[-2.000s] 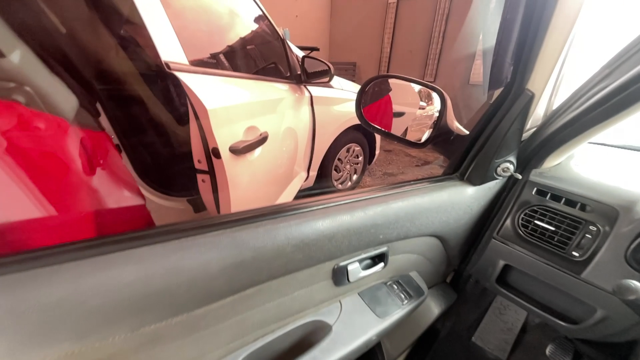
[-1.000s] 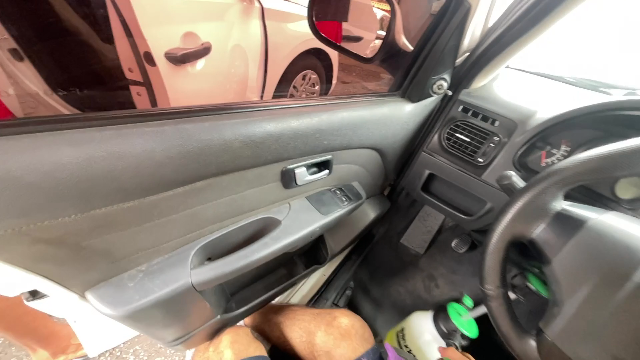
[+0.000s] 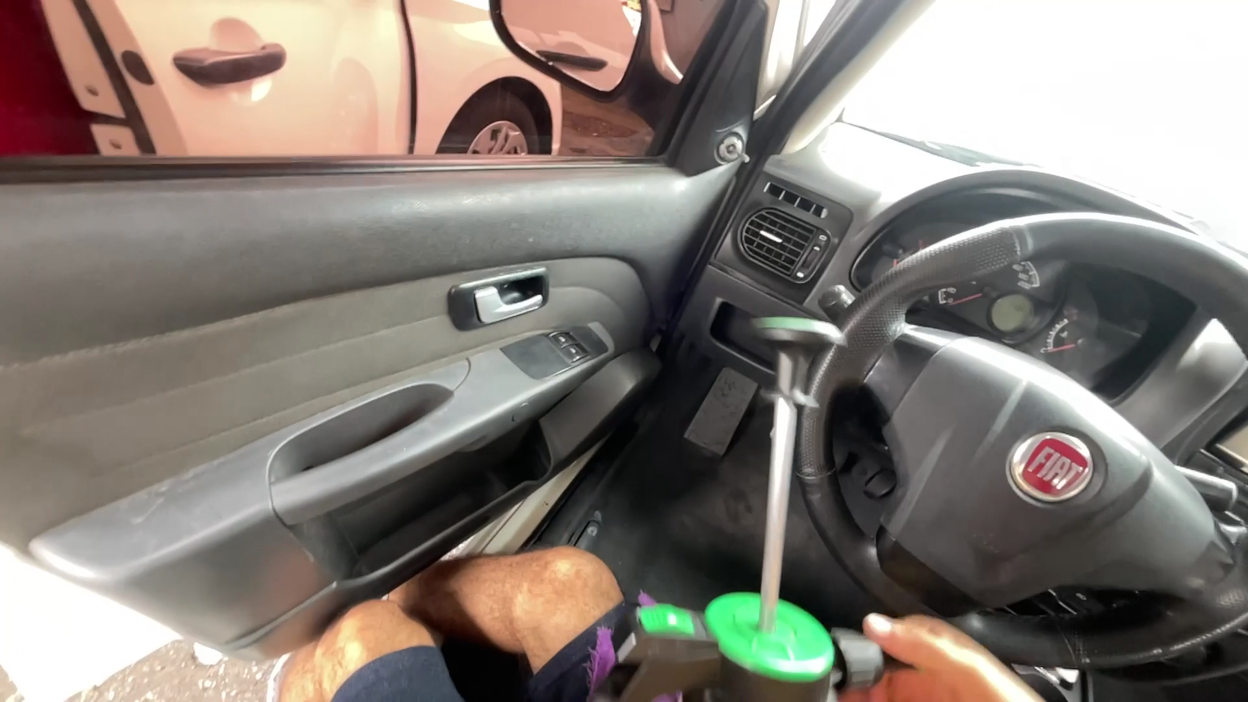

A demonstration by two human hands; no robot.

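Note:
A hand pump sprayer with a green collar stands near upright at the bottom, above my lap. Its thin metal pump rod is drawn far out, with a blurred dark and green pump handle on top. My right hand, cut off by the lower edge, grips the sprayer at the black part on its right side. A black trigger part with a green tab points left. My left hand is not in view. The sprayer's bottle lies mostly below the frame.
The steering wheel is just right of the rod. To the left is the open car door, with its armrest and inner handle. My bare knees are below. A white car stands outside the window.
The view has swung right and down from the window. The sprayer has come up nearer the middle, its rod and handle now standing high above the green collar.

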